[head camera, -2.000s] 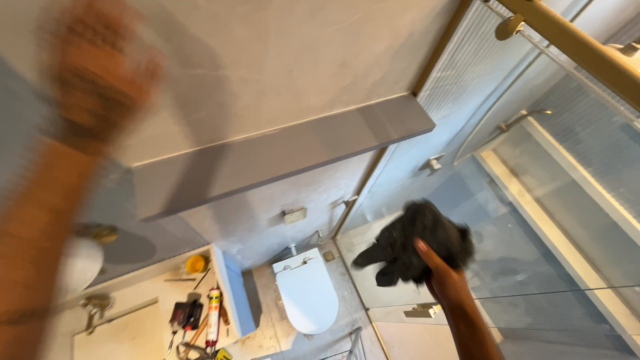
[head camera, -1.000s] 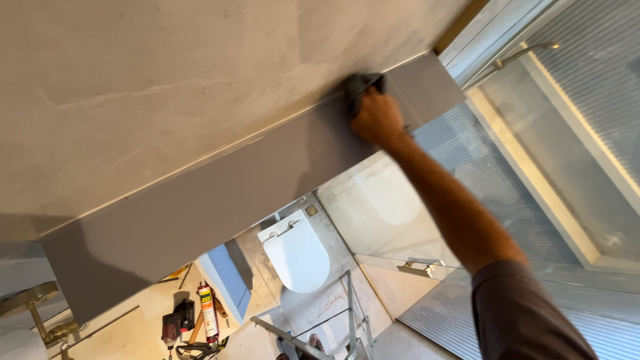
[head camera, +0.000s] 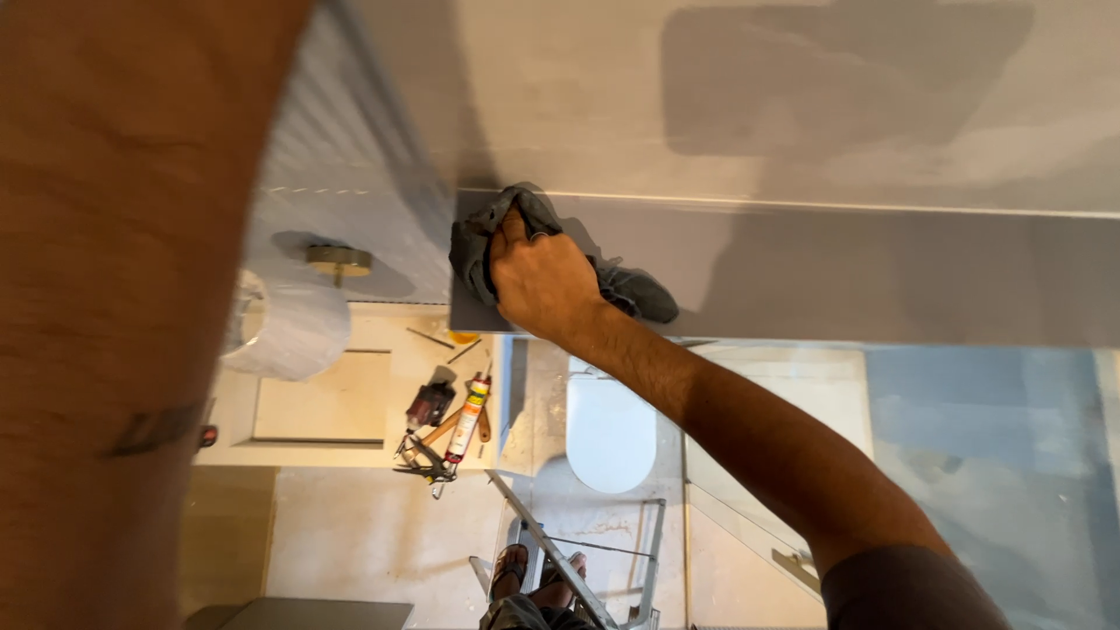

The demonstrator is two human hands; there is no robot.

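Observation:
My right hand (head camera: pixel 547 280), with a ring on one finger, presses a crumpled dark grey cloth (head camera: pixel 472 249) onto the left end of a long grey shelf (head camera: pixel 840 271). One finger points into the corner where the shelf meets the beige wall (head camera: pixel 560 105) and the side wall. Part of the cloth trails to the right under my wrist. A thin light line runs along the joint of shelf and wall. My left forearm fills the left edge of the view, close to the camera; my left hand is outside the frame.
Below are a white toilet (head camera: pixel 611 433), a metal stepladder (head camera: pixel 560 560) at my feet, and a vanity top (head camera: pixel 420 324) holding a sealant cartridge (head camera: pixel 469 418), a dark power tool (head camera: pixel 430 404) and other hand tools. A wall lamp with a white shade (head camera: pixel 302 324) is at left.
My right hand, with the cloth, has gone from near the shelf's right end to its left end. My left hand, seen raised two seconds ago, is out of frame. The view has shifted left.

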